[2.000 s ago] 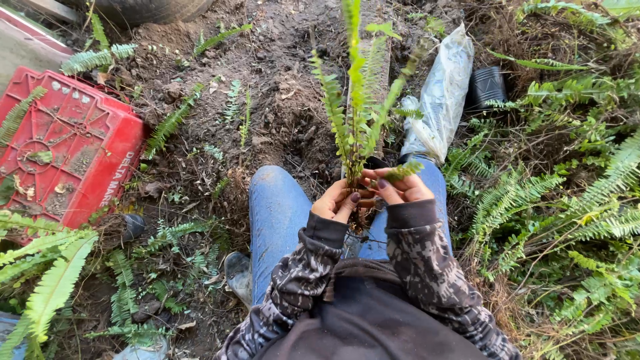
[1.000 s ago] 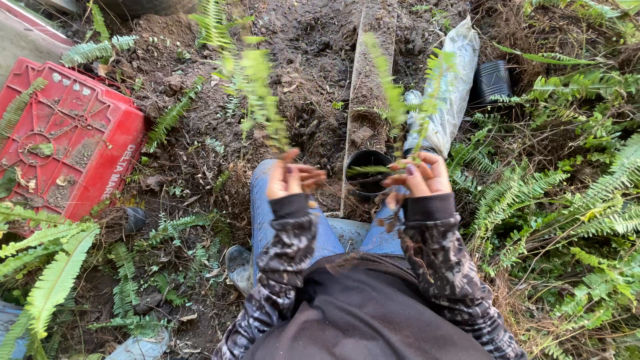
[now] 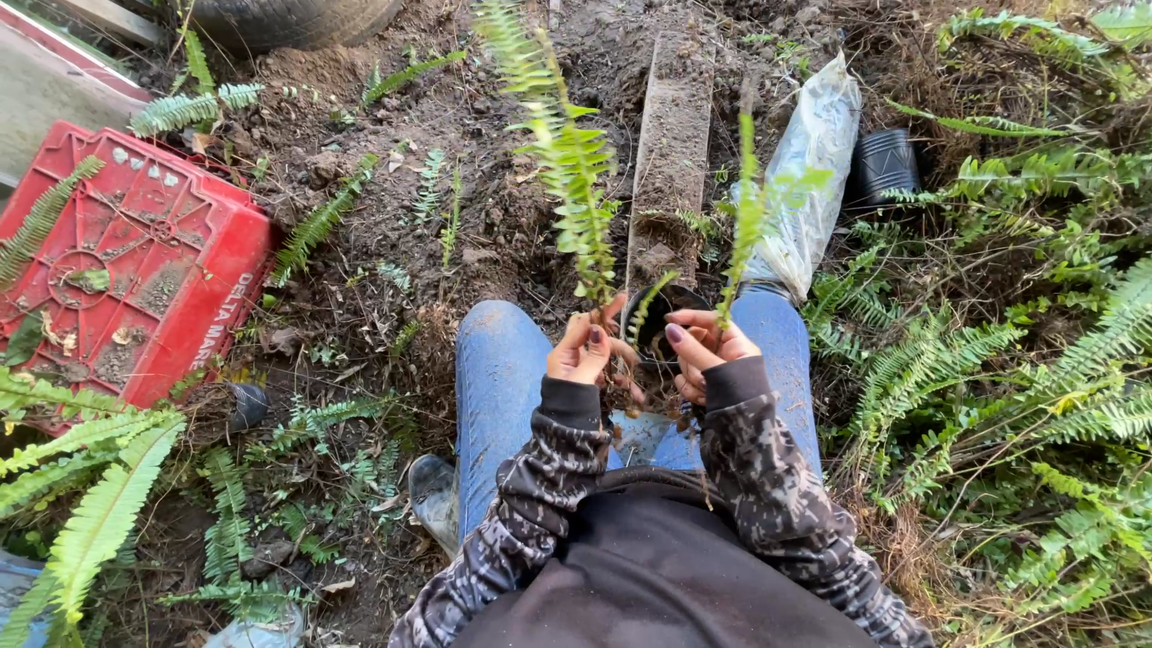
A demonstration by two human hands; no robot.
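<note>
Between the fingers of my left hand (image 3: 592,351) are the stems of fern fronds (image 3: 576,184), which stand up tall above it. My right hand (image 3: 709,353) pinches a smaller fern piece (image 3: 743,220), its fronds upright and partly blurred. Thin roots with bits of soil dangle below both hands, which are a little apart over my lap. Just beyond the fingers, between my knees, a round black plastic pot (image 3: 670,310) shows its dark opening; its lower part is hidden.
Beyond the pot a soil-covered wooden board (image 3: 673,153) lies on the dirt. An upturned red plastic crate (image 3: 202,261) is at left, a tire (image 3: 292,20) at top left. A pale plastic bag (image 3: 810,171) and another black pot (image 3: 886,168) lie at right beside dense ferns (image 3: 1071,360).
Two seconds ago both hands were together at one fern clump; by one second ago they were apart, each with fronds. Since then they have come closer together over my lap.
</note>
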